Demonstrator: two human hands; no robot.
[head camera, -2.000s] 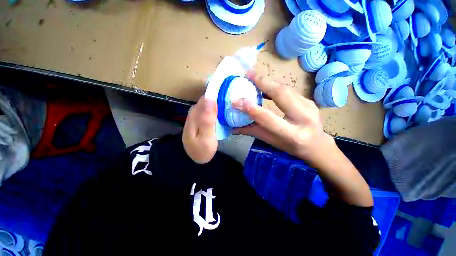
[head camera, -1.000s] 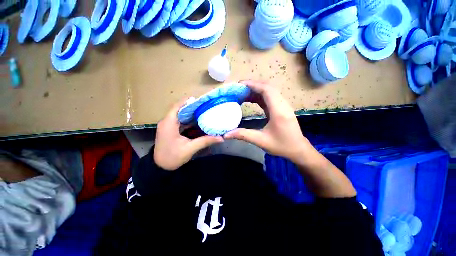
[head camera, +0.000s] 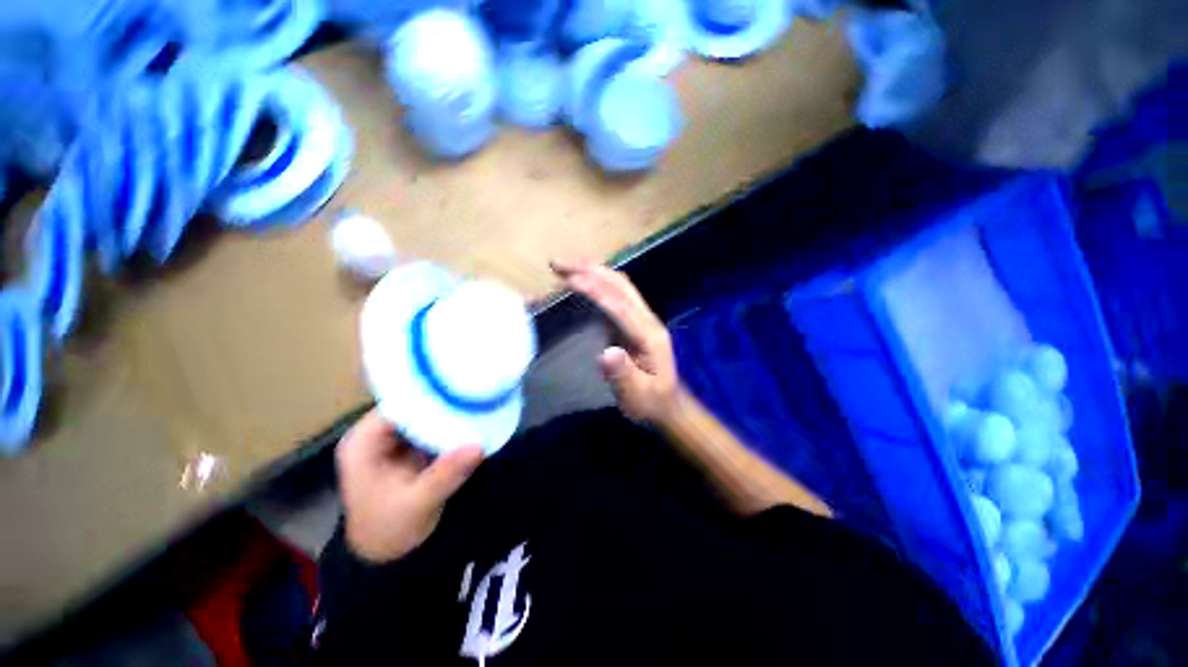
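My left hand (head camera: 401, 485) holds an assembled hat (head camera: 450, 354) by the lower edge of its brim, over the bench's front edge. The hat's pale dome faces right and up, with a darker blue band where it meets the brim. My right hand (head camera: 631, 341) is to the right of the hat, apart from it, empty, with its fingers spread. A white glue bottle (head camera: 362, 245) lies on the bench just beyond the hat; its tip is too blurred to make out.
A row of overlapping brims (head camera: 280, 150) lies at the left. A stack of crowns (head camera: 443, 81) and loose crowns (head camera: 631, 117) are at the back. A blue crate (head camera: 899, 391) beside the bench holds loose pale crowns (head camera: 1023, 489). The bench edge (head camera: 691, 222) runs diagonally.
The view has swung right, showing more of the crate. My right hand has let go of the hat and moved off to the right. My left hand alone holds the hat, now turned.
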